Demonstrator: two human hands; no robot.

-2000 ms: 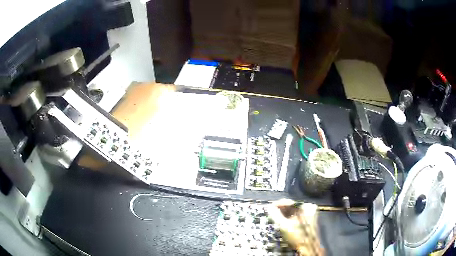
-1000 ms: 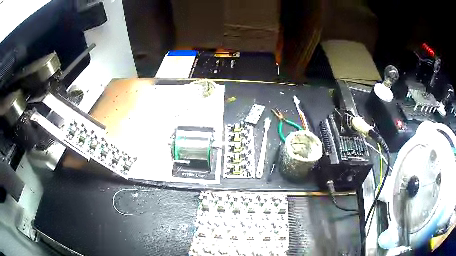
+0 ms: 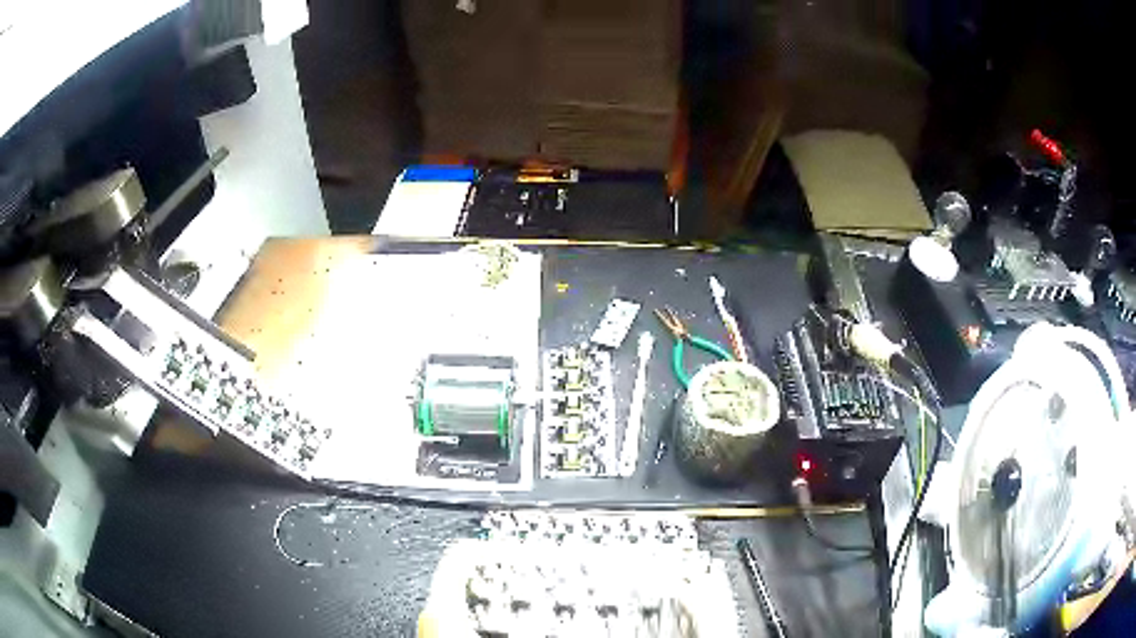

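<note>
A PCB panel with rows of small components (image 3: 592, 528) lies on the black mat at the bottom centre. A second, blurred board panel (image 3: 579, 598) overlaps its near part and looks closer to the camera; its lower part is cut off by the picture's edge. A small yellowish patch at its lower left edge may be my left fingertips (image 3: 430, 617), but it is too blurred and cut off to tell the grip. My right hand is not seen. A slim black pen-like tool (image 3: 760, 586) lies on the mat right of the panels.
A solder wire spool (image 3: 465, 405), an upright reference board strip (image 3: 576, 411), green-handled pliers (image 3: 700, 353), a round grey pot (image 3: 726, 424) and a black ribbed box (image 3: 847, 430) with a red light stand behind. Board rails (image 3: 249, 405) slope in from the left machine. A fan (image 3: 1015, 486) stands right.
The second panel has appeared over the near part of the first. The black tool now shows on the mat, and the box's red light is lit. The hand seen two seconds ago is gone from the panel's right.
</note>
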